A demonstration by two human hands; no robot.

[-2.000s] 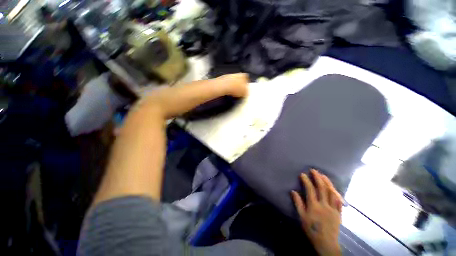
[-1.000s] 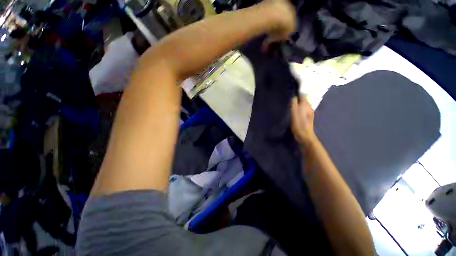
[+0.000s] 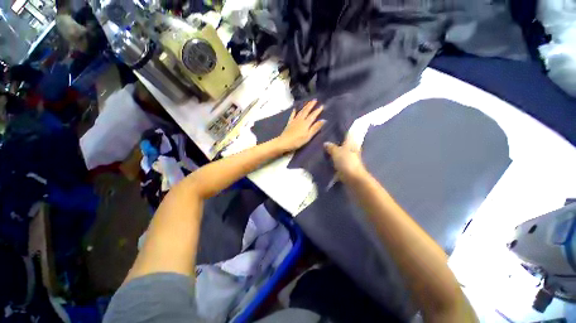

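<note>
A smooth dark grey fabric panel (image 3: 436,158) with a rounded end lies flat on the white table. A second, darker grey piece (image 3: 319,205) lies to its left, running from the dark pile to the table's front edge. My left hand (image 3: 303,129) rests flat on this piece, fingers spread and holding nothing. My right hand (image 3: 344,159) is at the same piece's right side, beside the smooth panel. Its fingertips touch the cloth; whether they pinch it is unclear.
A white sewing machine head (image 3: 548,243) is at the right edge. A beige-yellow machine (image 3: 205,60) stands at upper left. A dark cloth pile (image 3: 372,47) and navy cloth (image 3: 492,82) lie behind the table. A blue bin (image 3: 278,268) with light cloth is below the table's left.
The darker piece, held raised between both hands a second ago, now lies lower and flatter. My left hand has come down onto it with spread fingers. The view has shifted.
</note>
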